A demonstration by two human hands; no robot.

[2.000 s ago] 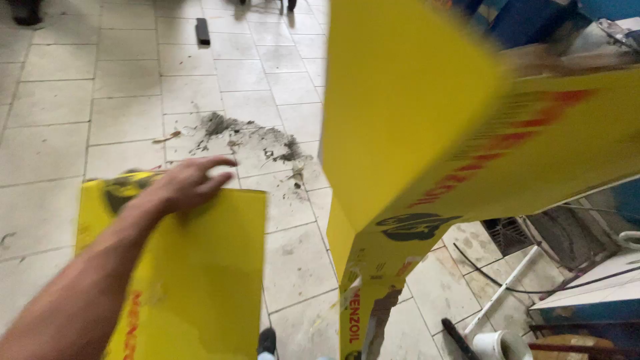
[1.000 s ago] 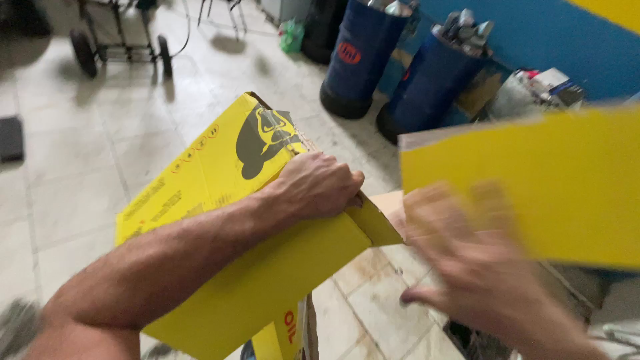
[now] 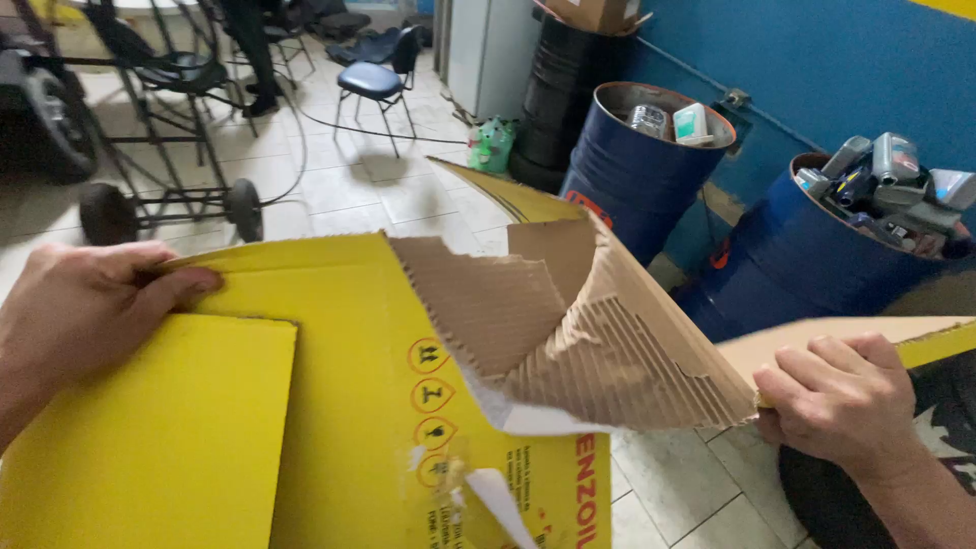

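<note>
A large yellow printed corrugated cardboard box, torn and partly opened out, spans the lower half of the view. At the left, my left hand grips its top edge, thumb on the yellow face, just above a yellow flap. My right hand is closed on the cardboard's edge at the right. Between the hands, a ripped brown section shows bare corrugation and folds over. Clear tape and torn white paper cling to the printed face near the bottom.
Two blue metal drums holding used plastic bottles stand along the blue wall, beside a black drum. A green bag lies on the tiled floor. Further back are a chair, a wheeled cart and a person's legs.
My hands have moved apart, one to each side of the cardboard. The box has been torn, and brown corrugated inner layers now show. The view has shifted.
</note>
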